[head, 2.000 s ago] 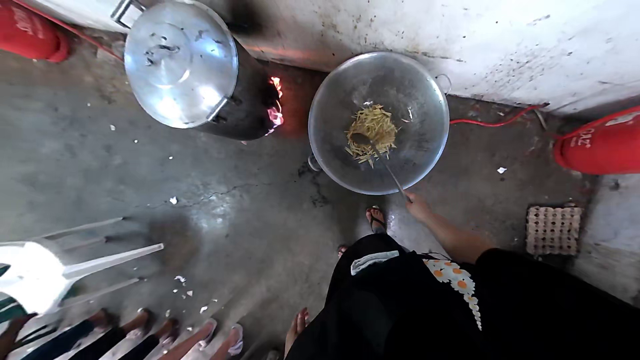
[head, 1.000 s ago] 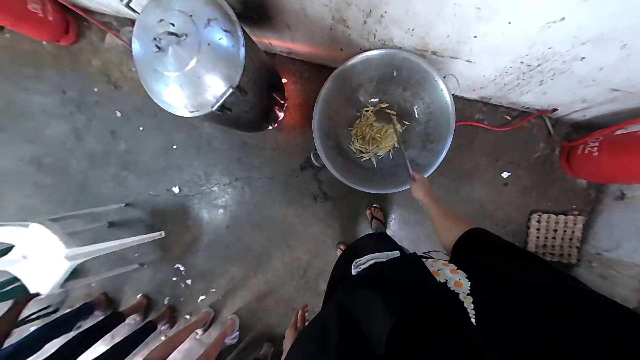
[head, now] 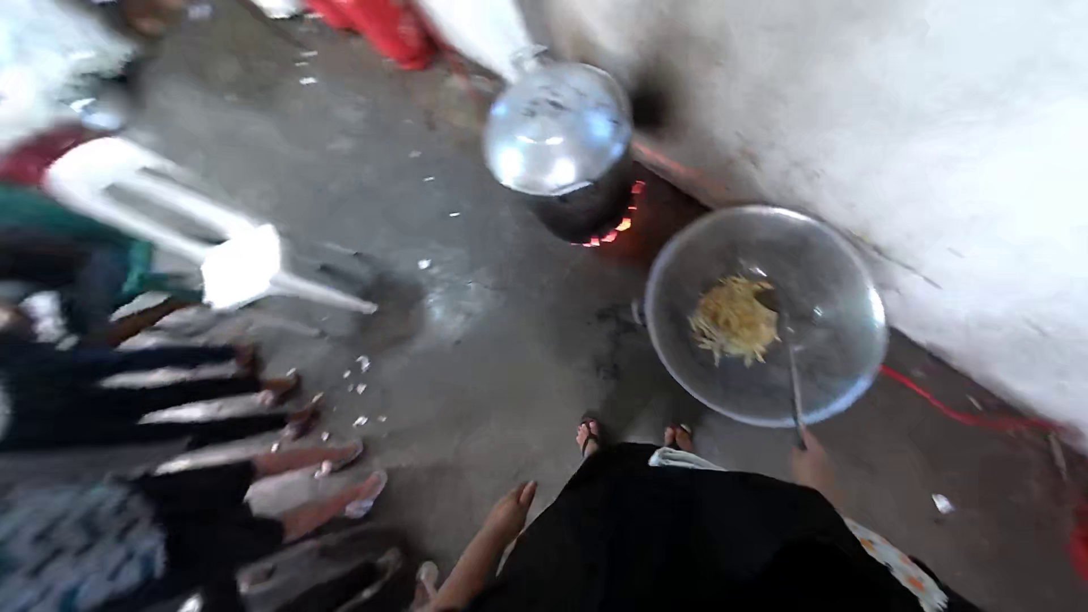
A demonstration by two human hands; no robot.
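My right hand [head: 813, 466] is closed on the handle of a long metal ladle or turner [head: 794, 374] at the near rim of a wide metal wok [head: 837, 280]. The tool's head rests inside the wok, at the right edge of a heap of pale yellow strips [head: 733, 321] that look like cut potato. My left hand [head: 512, 507] hangs low beside my black clothing, left of the wok, with nothing visible in it; it is blurred, and its fingers look close together.
A tall lidded metal pot [head: 558, 127] stands over flames [head: 614, 231] up-left of the wok, near the white wall [head: 935, 153]. A red hose [head: 960, 414] runs right of the wok. White plastic chair [head: 242, 263] and several seated people's legs [head: 306, 463] are at the left.
The view has swung, so the wok now sits farther right. The tool's head now lies at the heap's right edge, and the strips are bunched closer together than one second ago.
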